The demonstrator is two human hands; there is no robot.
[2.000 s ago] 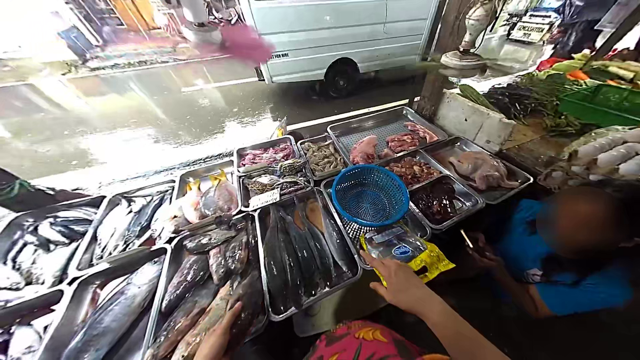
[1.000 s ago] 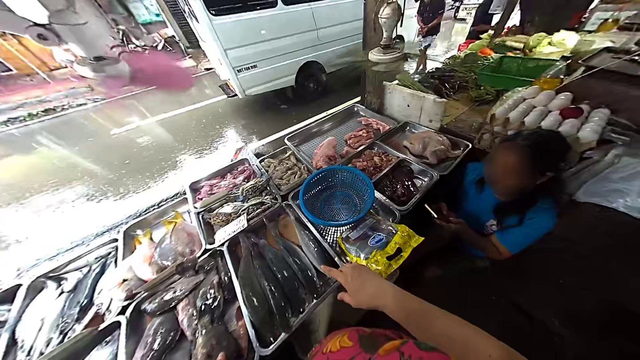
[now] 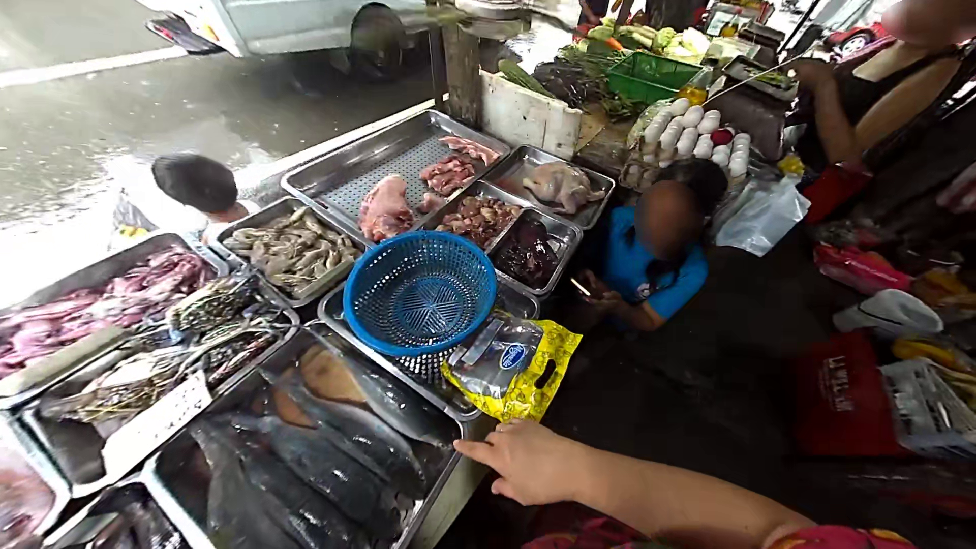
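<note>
My right hand [image 3: 526, 461] points with its index finger at the right rim of a metal tray of dark fish [image 3: 320, 450] and holds nothing. Just beyond the hand lies a yellow plastic bag [image 3: 553, 366] with a clear plastic pack [image 3: 499, 358] on it. A blue plastic colander [image 3: 419, 293] stands behind them on a perforated tray. Left of the fish tray, a tray of crabs [image 3: 221, 335] bears a paper sign [image 3: 156, 427] with writing. My left hand is out of the view.
Behind the colander are trays of shrimp [image 3: 293, 248], raw meat [image 3: 387, 207], dark liver [image 3: 526, 252] and a whole chicken [image 3: 560, 185]. A person in a blue shirt [image 3: 663, 263] is right of them. Eggs [image 3: 686, 141] and a green crate [image 3: 652, 76] stand farther back.
The view has swung right and closer. My right hand has moved off the yellow bag toward the fish tray's edge. My left hand, on the fish two seconds ago, has left the view.
</note>
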